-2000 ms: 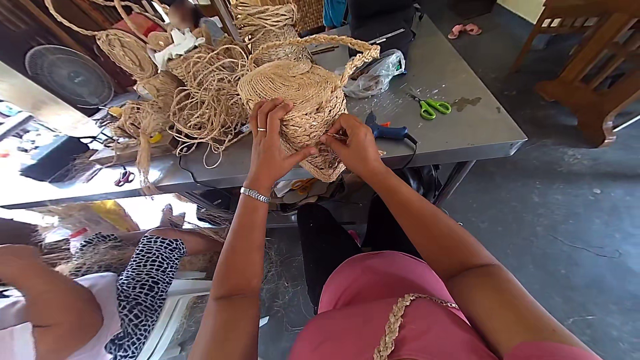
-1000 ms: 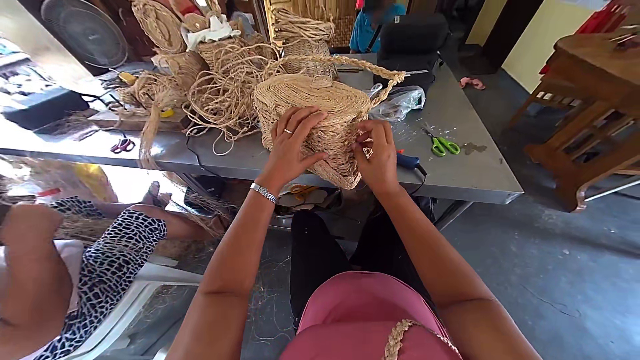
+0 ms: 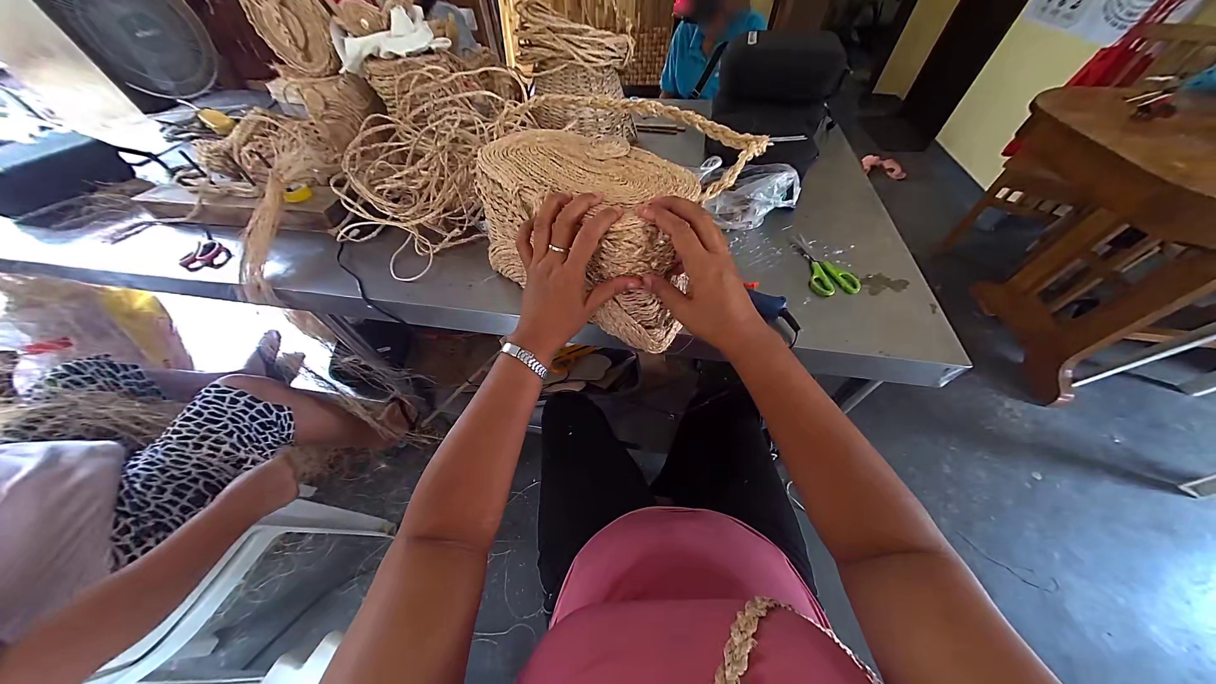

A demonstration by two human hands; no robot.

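A braided natural-fibre bag (image 3: 589, 166) rests near the front edge of the metal table, its side facing me. On its left part my left hand (image 3: 560, 261) grips the woven side, thumb pointing inward. My right hand (image 3: 698, 266) holds the same side from the right, and the two thumbs nearly meet at the middle. A braided strap (image 3: 665, 106) arches behind the bag and comes down at its right. Just right of my right hand lies a blue-handled tool (image 3: 771, 306), partly hidden. Green-handled scissors (image 3: 828, 275) lie farther right.
Loose fibre cord (image 3: 418, 161) is heaped left of the bag, with coils and woven pieces behind. Dark-handled scissors (image 3: 205, 255) lie at the left, a clear plastic bag (image 3: 755, 197) at the right. A co-worker (image 3: 190, 456) sits at the left; another person (image 3: 708, 47) is behind the table.
My right hand has gone from pinching at the bag's side to lying spread against it. The seated co-worker's arm has moved down. The view has shifted somewhat.
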